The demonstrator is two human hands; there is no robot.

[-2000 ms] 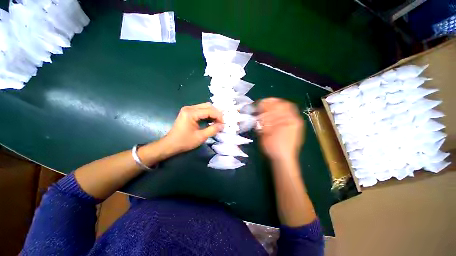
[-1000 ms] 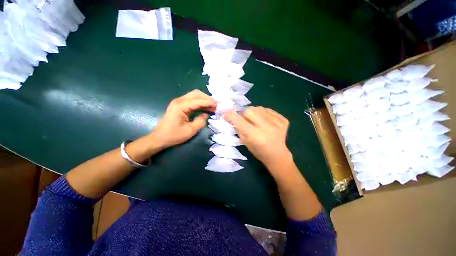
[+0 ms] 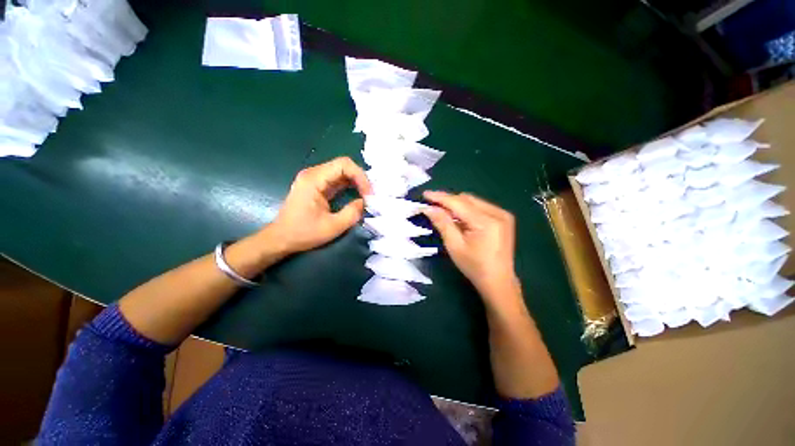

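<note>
An overlapping row of white packets [image 3: 394,174] lies on the dark-green table, running away from me, with pointed corners sticking out on the right. My left hand [image 3: 324,209] is at the row's left edge, thumb and fingers curled toward the packets near its middle; its fingertips touch the edge. My right hand [image 3: 473,233] is at the row's right side, thumb and forefinger close to the packet points. Whether either hand pinches a packet cannot be made out.
A single packet [image 3: 251,43] lies apart at the far side. Fanned waiting bundles [image 3: 57,65] lie far left. The open packing carton [image 3: 680,350] at right holds rows of packets. A gold-brown tape strip [image 3: 577,261] runs along its near side. Clear plastic shows below the table edge.
My right hand first came in from the right onto the row, then drew back slightly to its right edge. My left hand shifted slightly left, then stayed beside the row.
</note>
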